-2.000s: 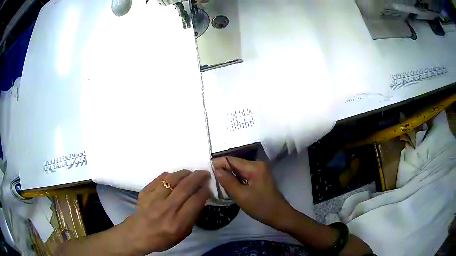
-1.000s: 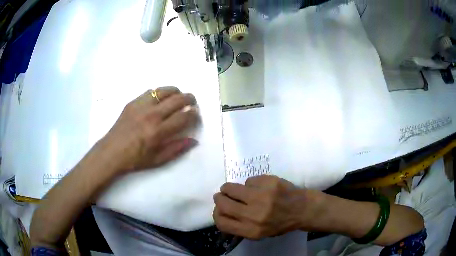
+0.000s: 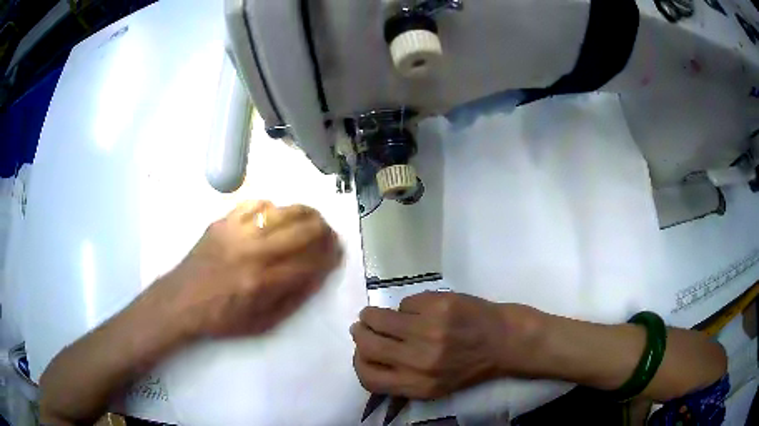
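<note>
The white fabric panel (image 3: 275, 374) lies under the needle area, its right edge a faint line running down to my right hand. My left hand (image 3: 270, 266) is on the panel left of that edge, fingers curled and blurred; whether it grips cloth is hidden. My right hand (image 3: 429, 345) is closed at the panel's edge, below the needle plate (image 3: 404, 245). Dark pointed thread snips (image 3: 384, 408) poke out below the fist. The presser foot and needle area (image 3: 345, 170) sits over the panel's edge; the needle itself is too small to tell.
The sewing machine head (image 3: 499, 46) spans the top, with cream ribbed knobs (image 3: 414, 52) in front. A white rounded bar (image 3: 229, 137) hangs left of the needle. More white fabric (image 3: 549, 208) lies right of the plate. Blue cloth (image 3: 33, 125) is at far left.
The view has tilted up, showing more of the machine head. My left hand has moved nearer my right hand in height, still on the panel. Snip tips now show below my right fist.
</note>
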